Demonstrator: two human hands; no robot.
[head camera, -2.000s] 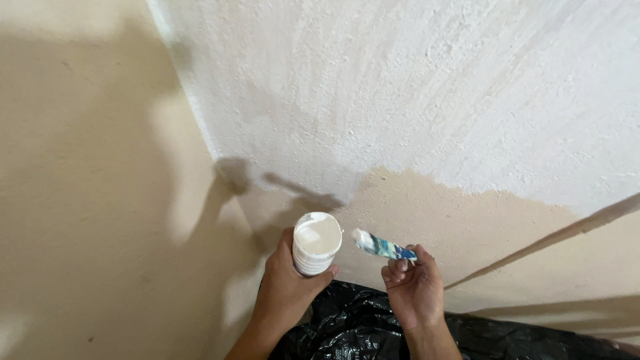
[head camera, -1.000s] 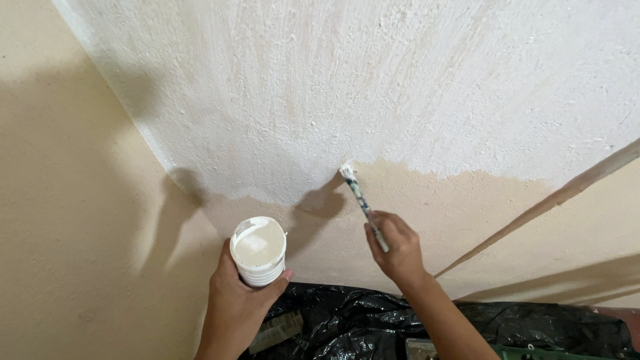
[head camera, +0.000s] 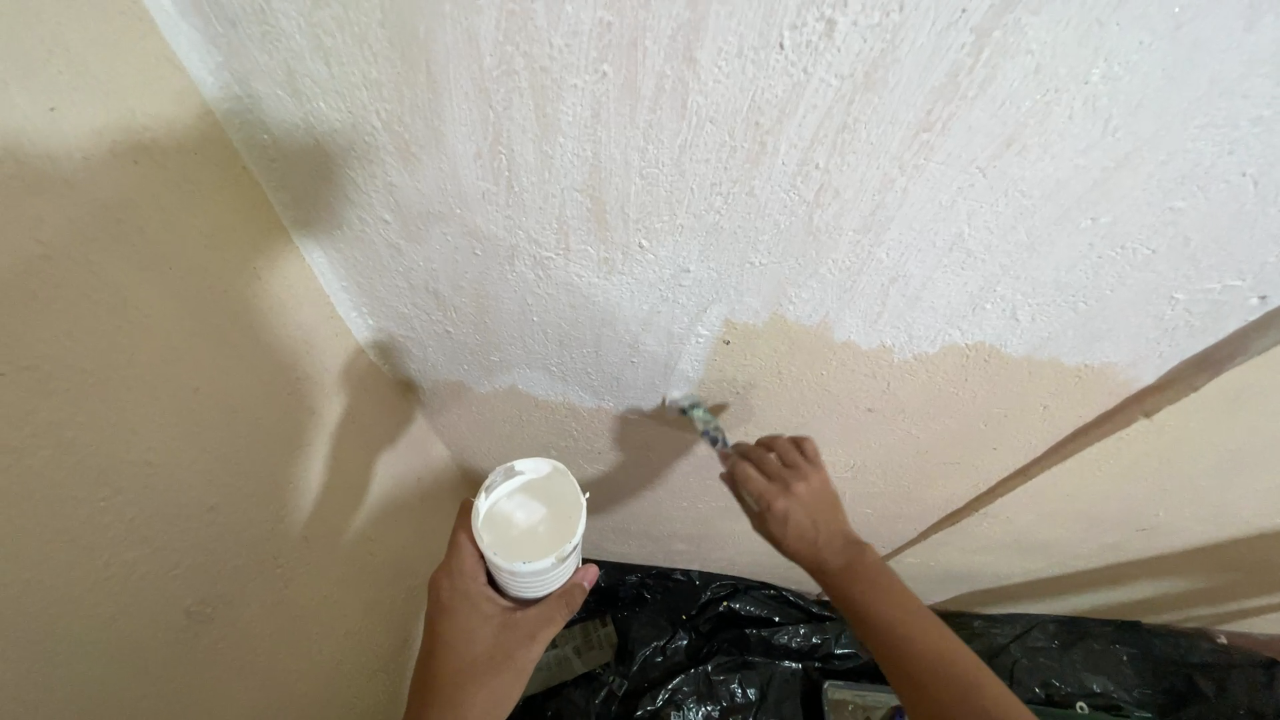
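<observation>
My left hand (head camera: 500, 620) holds a white plastic cup (head camera: 530, 530) of white paint upright below the wall's painted part. In my right hand (head camera: 790, 495) is a paintbrush (head camera: 706, 424) with a paint-spattered handle. Its bristles touch the wall at the lower edge of the white coat (head camera: 640, 230). Bare beige wall (head camera: 930, 430) shows below and to the right of the brush. The brush's shadow falls on the wall beside it.
Black plastic sheeting (head camera: 720, 620) covers things along the wall's foot. A beige side wall (head camera: 150, 400) meets the painted wall at the left corner. A brown strip (head camera: 1090, 430) runs diagonally at the right.
My right hand has brought the brush from beside the cup to the wall, then drawn it downward. A fresh white stroke shows above the bristles. My left hand still holds the cup.
</observation>
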